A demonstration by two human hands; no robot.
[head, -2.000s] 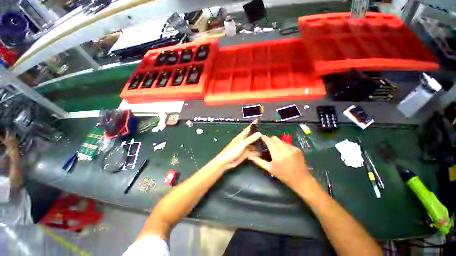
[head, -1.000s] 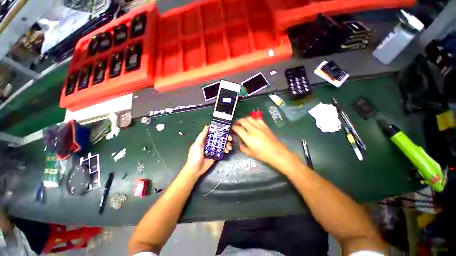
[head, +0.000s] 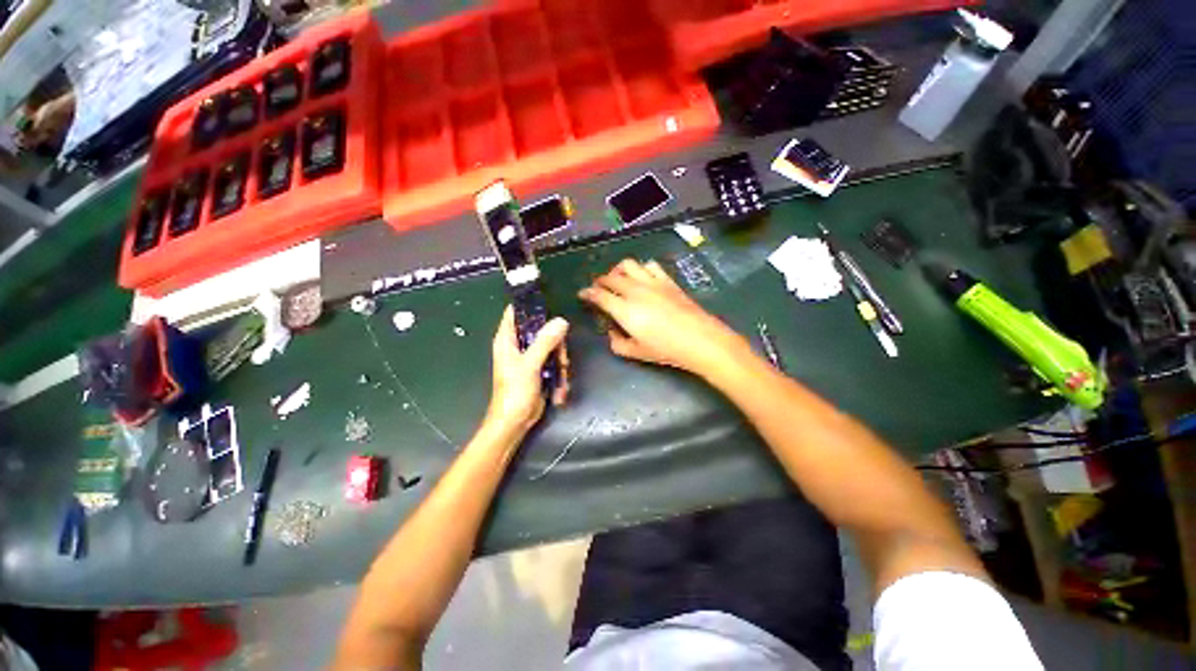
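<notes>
My left hand point(head: 521, 374) holds a keypad phone point(head: 529, 312) upright and edge-on above the mat. Its white-framed screen part point(head: 506, 241) points away from me and shows bright spots. Most of the keys are hidden by my thumb and the tilt. My right hand point(head: 645, 315) is to the right of the phone, apart from it, with fingers bent over the mat. I cannot tell if something is under its fingertips; the red block is not visible there.
Orange-red trays point(head: 433, 197) stand along the back, one holding phones. Loose screens point(head: 639, 198) and a keypad point(head: 736, 185) lie before them. Pens point(head: 859, 291), white sheets point(head: 804, 268) and a lime-green screwdriver point(head: 1026, 336) lie right. A red block point(head: 363, 480) and black pen point(head: 261, 506) lie left.
The phone was between both hands, then open in my left hand with keys facing me; now it is turned edge-on. My right hand has moved slightly away from it. The camera view has shifted.
</notes>
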